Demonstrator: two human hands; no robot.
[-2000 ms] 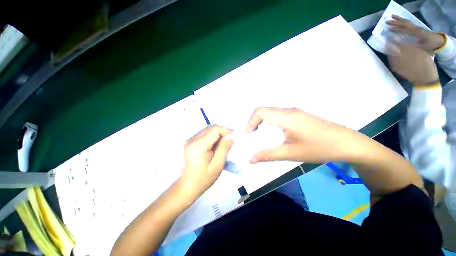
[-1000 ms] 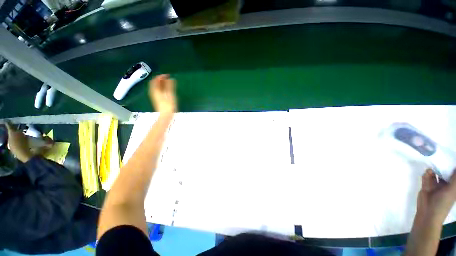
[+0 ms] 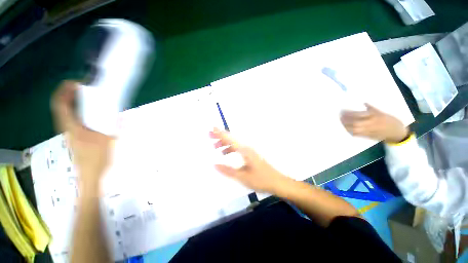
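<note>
My left hand [image 3: 84, 120] is shut on a white handheld device [image 3: 120, 72] with a dark panel, held up at the left over the belt edge; both are blurred. My right hand [image 3: 244, 162] is open and empty over the middle of the white sheets [image 3: 169, 169]. A thin dark blue stick [image 3: 222, 116] lies near the join of the sheets. A blurred greyish oval [image 3: 334, 78], probably the panel of another white device, shows on the right sheet.
A neighbour's hand [image 3: 374, 124] reaches over the right sheet. White trays [image 3: 428, 79] lie at the right. The green belt [image 3: 215, 41] runs behind the sheets. Yellow strips [image 3: 23, 210] lie at the left end. A black piece [image 3: 253, 198] is at the near edge.
My left hand has taken hold of a device and lifted it. My right hand has let go of its device and moved back to the middle. The neighbour's hand has come in over the right sheet.
</note>
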